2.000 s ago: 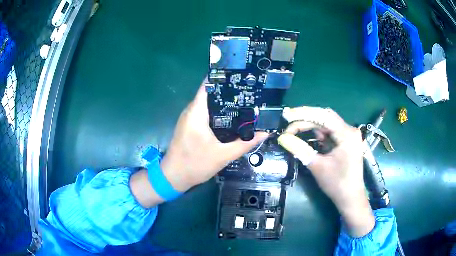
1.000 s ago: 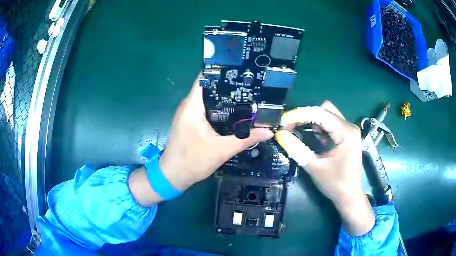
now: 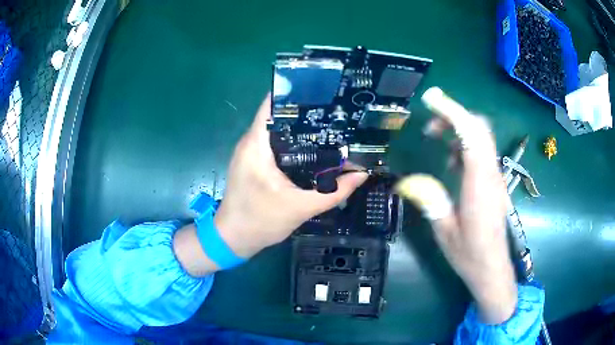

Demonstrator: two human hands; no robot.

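Observation:
My left hand (image 3: pixel 273 182) grips the black circuit board (image 3: pixel 324 124) by its left and lower edge, thumb near the lower connector. The board is held up and tilted, with silver metal squares and a purple-red wire near the thumb. Below it the open black camera housing (image 3: pixel 339 276) shows its lower half with two white squares; its upper half is partly hidden by the board and hand. My right hand (image 3: pixel 472 195) is blurred, right of the board and apart from it, thumb and forefinger spread, pale finger cots on the tips, nothing seen in it.
A blue bin (image 3: pixel 507 50) of small black parts stands at the upper right, beside a white container (image 3: pixel 588 101). A small yellow-orange piece (image 3: pixel 551 147) and a silver air blow gun (image 3: pixel 519 176) lie at the right. A metal rail (image 3: pixel 50 168) runs along the left.
My right hand has let go at the board's lower right edge and moved right, its fingers opening. The board has tilted and shifted slightly down in my left hand.

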